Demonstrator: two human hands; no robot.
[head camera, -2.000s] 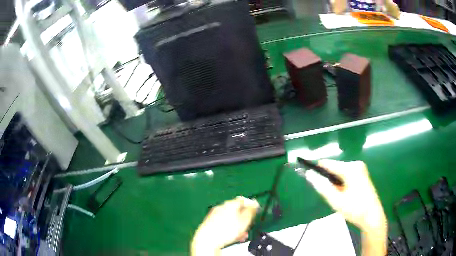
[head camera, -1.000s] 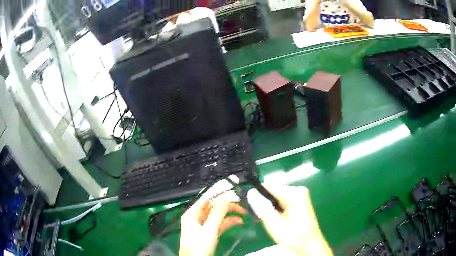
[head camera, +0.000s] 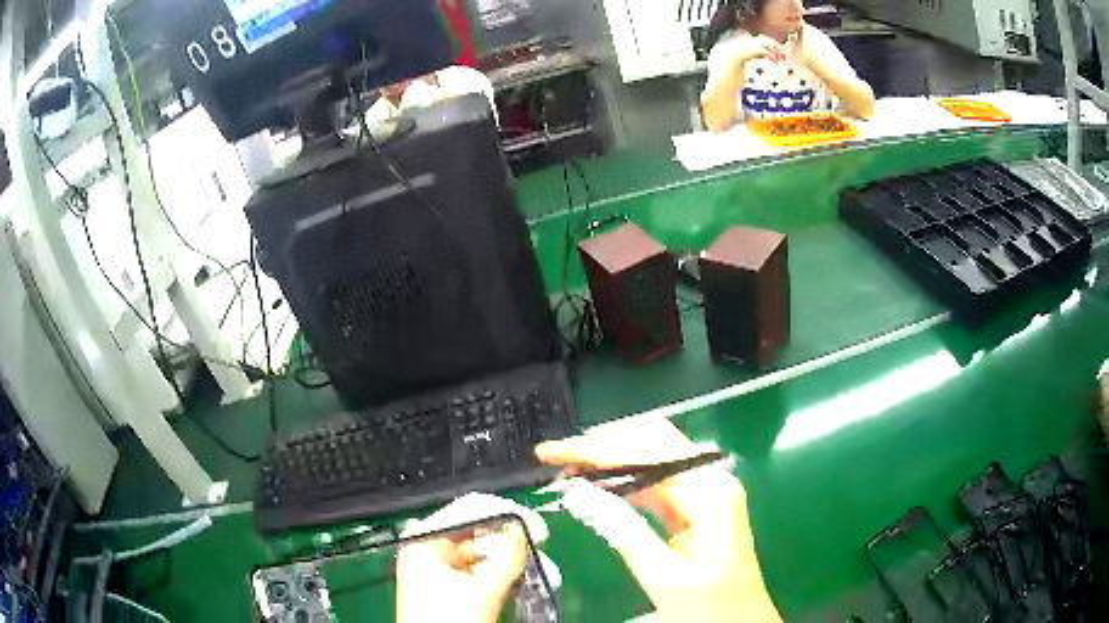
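My left hand (head camera: 468, 566) holds a black phone middle frame (head camera: 353, 550) in front of the keyboard. The frame's end with camera holes points to the left, and its lower part is cut off by the picture's edge. White covers show on some fingertips. My right hand (head camera: 681, 511) holds a slim dark pen-like tool (head camera: 639, 472) between thumb and fingers. Its pale tip points left, close to the right end of the frame. Whether the tip touches the frame cannot be told.
A keyboard (head camera: 414, 444) and computer tower (head camera: 401, 268) stand ahead. Two brown speakers (head camera: 635, 298) are right of the tower. A black tray (head camera: 973, 231) lies far right; a pile of black frames (head camera: 997, 548) lies lower right. A person sits opposite by an orange tray (head camera: 803, 129).
The view has shifted, showing more of the far side. The frame has turned, its camera end now pointing left. The tool has swung from steep to nearly level, its tip now pointing left.
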